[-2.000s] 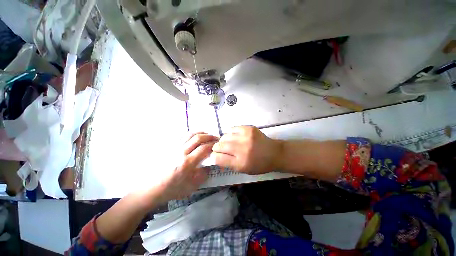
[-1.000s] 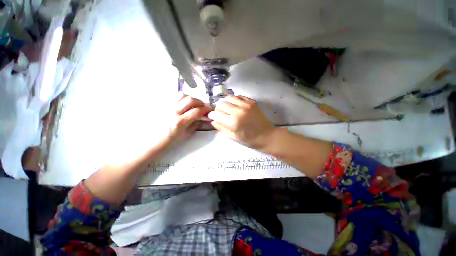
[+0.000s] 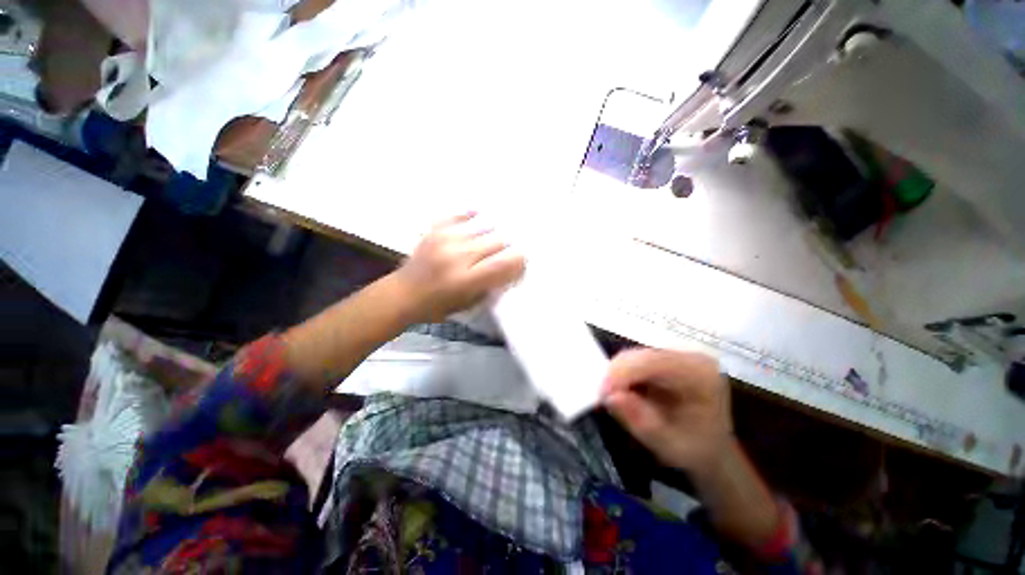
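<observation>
A white strip is stretched between my two hands, in front of the table edge and above my lap. My left hand holds its upper left end. My right hand pinches its lower right end with thumb and fingers. The stack of white cut pieces lies on the grey-white check cloth on my lap, partly hidden by the strip and my left arm. The presser foot and needle area is beyond my hands, over the bluish-grey plate.
The sewing machine head spans the upper right. A dark pouch and a yellow-orange handle lie right of the needle. Metal scissors are at far right. Loose white scraps lie upper left; a fanned white bundle is lower left.
Both hands have moved from the needle area back to the table's front edge and apart, with the white strip now stretched between them. The view has turned, so the machine appears further right.
</observation>
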